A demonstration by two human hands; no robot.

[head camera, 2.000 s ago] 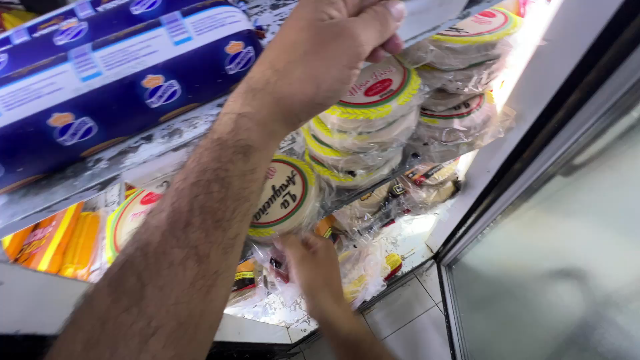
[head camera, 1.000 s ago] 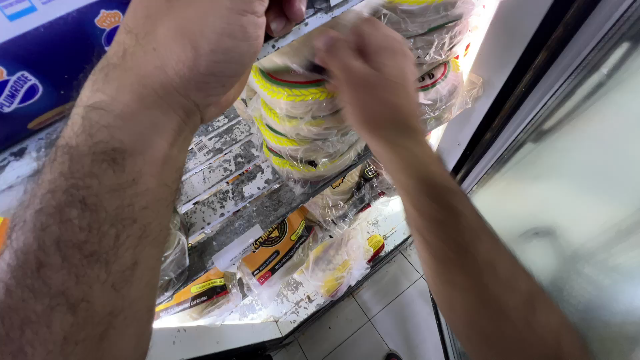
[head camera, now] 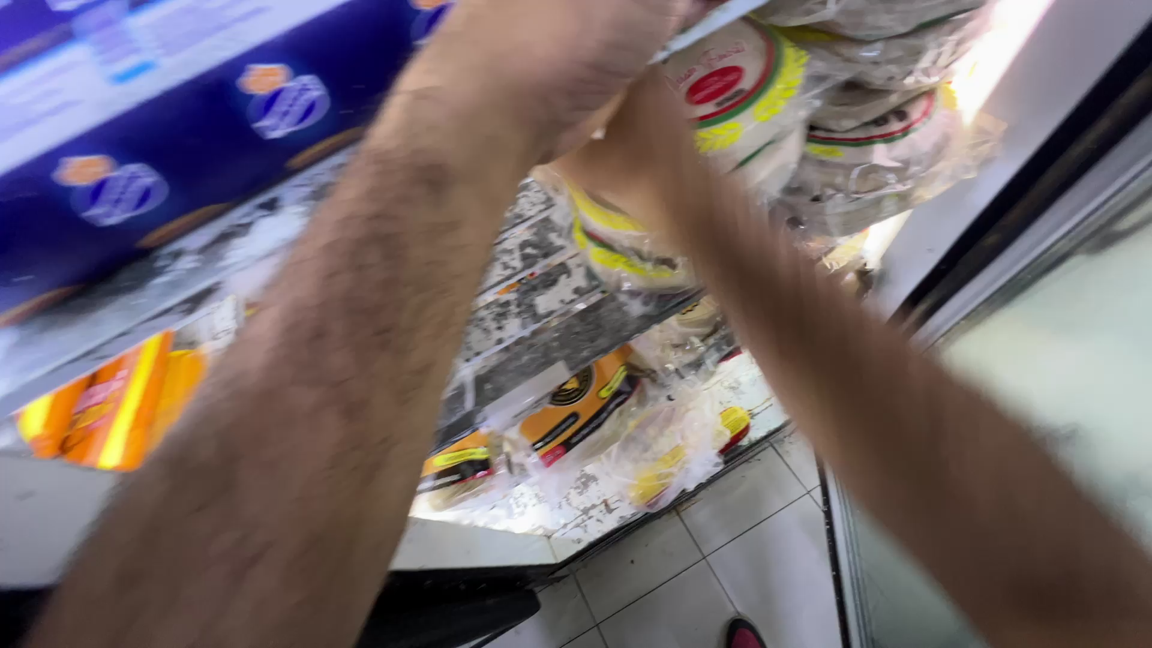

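Observation:
My left hand (head camera: 585,54) is at the top, in front of the shelf edge, its fingers cut off by the frame. My right hand (head camera: 630,153), blurred, is just below it against a stack of round, flat packages in clear plastic (head camera: 733,85) with yellow, green and red rims. The left hand partly hides it, so whether it grips a package cannot be seen. A second stack of wrapped round packages (head camera: 873,153) stands to the right. Below, a worn metal shelf (head camera: 540,297) shows between my forearms.
Blue packages (head camera: 198,135) lie along the upper left shelf. Orange packets (head camera: 108,400) sit below them. On the bottom shelf are an orange-and-black package (head camera: 580,405) and crumpled clear plastic (head camera: 661,450). A framed glass door (head camera: 1044,405) stands at right, over a tiled floor (head camera: 738,558).
My right hand has gone from the lower shelf area up to the stack of round packages, and is now beside my left hand. The view has shifted.

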